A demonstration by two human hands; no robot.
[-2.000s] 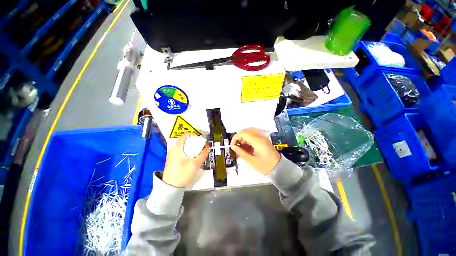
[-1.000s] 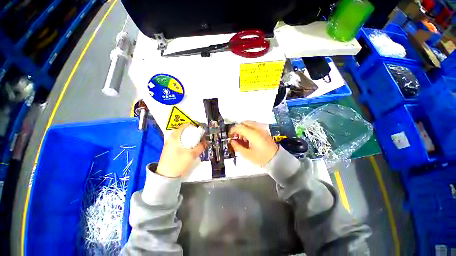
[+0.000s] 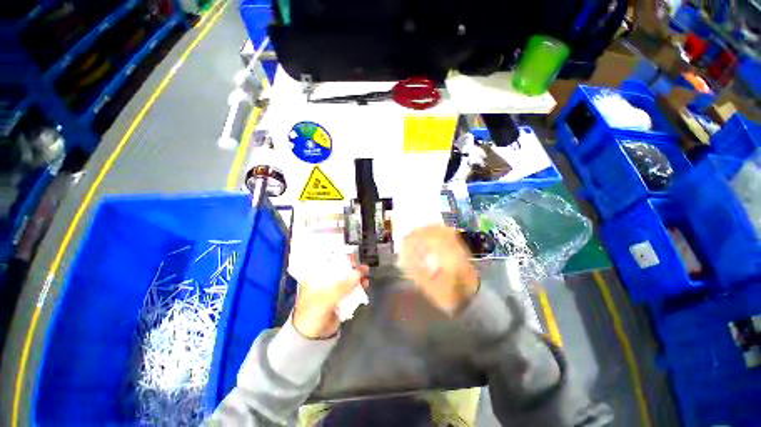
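Note:
The small dark applicator head (image 3: 367, 218) with its upright dark strip sits in the front of the white machine body (image 3: 380, 125). No hand touches it. My left hand (image 3: 324, 300) is just below and left of it, closed around a bunch of thin white pieces (image 3: 353, 302); a white end sticks out below the fingers. My right hand (image 3: 440, 265) is right of and below the head, blurred by motion; whether it holds a piece cannot be told. Both hands are over the back part of the grey metal tray (image 3: 392, 342).
A large blue bin (image 3: 75, 308) with loose white pieces (image 3: 179, 350) stands at left. Red-handled scissors (image 3: 415, 93) lie behind the head. A clear bag (image 3: 546, 229) with white pieces lies at right, near stacked blue bins (image 3: 617, 167). A green roll (image 3: 540, 65) stands at the rear right.
Both hands have come away from the applicator head and moved down, towards me. The white bunch has turned in my left hand. The camera view has shifted.

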